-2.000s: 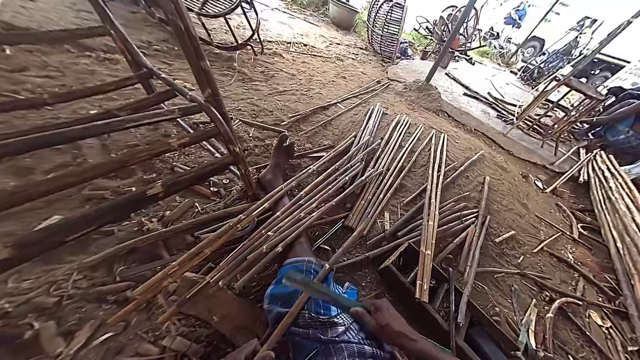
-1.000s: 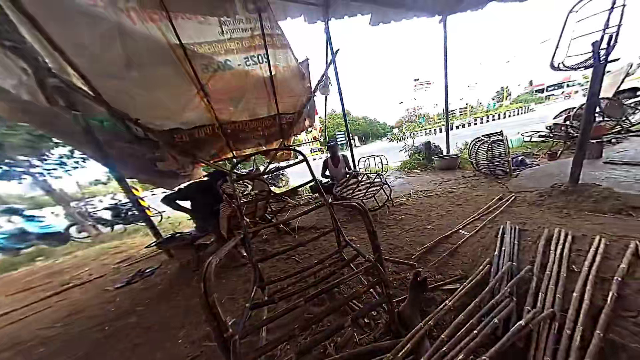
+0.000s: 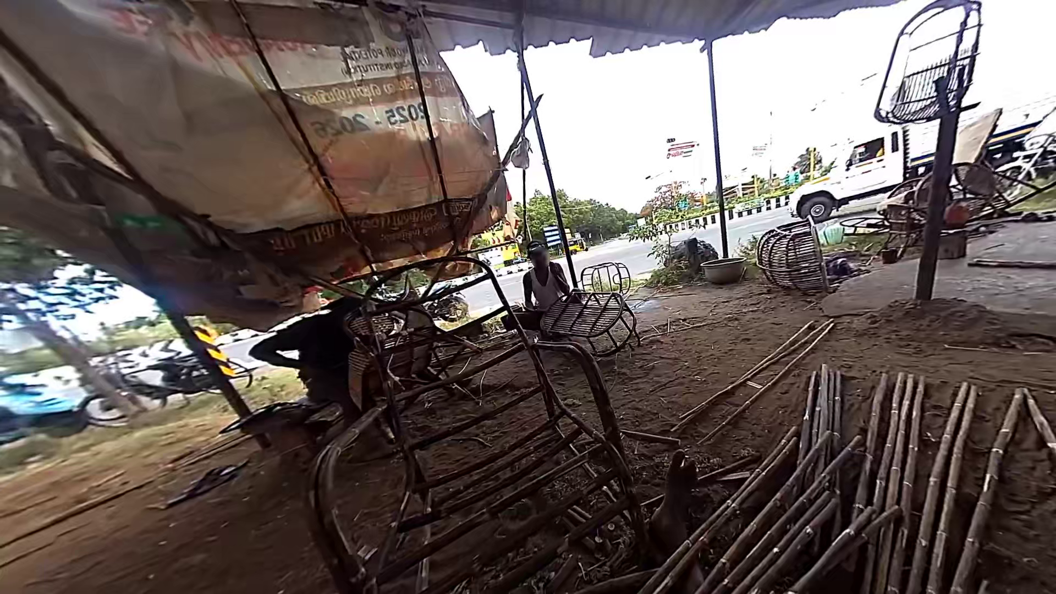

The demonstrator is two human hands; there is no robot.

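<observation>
Neither my left hand nor my right hand shows in the head view now, so what they hold is hidden. A chair frame of dark bent cane (image 3: 503,437) stands upright in the middle foreground, with slats across its back and seat. Just right of it is a bare foot (image 3: 678,487). Cut cane poles (image 3: 767,520) lie in a loose pile at the lower right, beside more poles (image 3: 899,462) in rough rows. Two long thin canes (image 3: 755,375) lie on the soil farther back.
One person (image 3: 546,285) sits behind a cane seat (image 3: 587,318); another person (image 3: 318,351) bends at the left. A wooden post (image 3: 936,198) holds up a cane chair frame (image 3: 928,82). A round cane basket-like frame (image 3: 792,256) and a basin (image 3: 723,271) stand farther back. A tarpaulin (image 3: 330,148) hangs at upper left.
The view has swung up and left from the lap and the pole pile. Two seconds ago a hand held a knife-like tool against a cane; it is out of view now. A white truck has come into view.
</observation>
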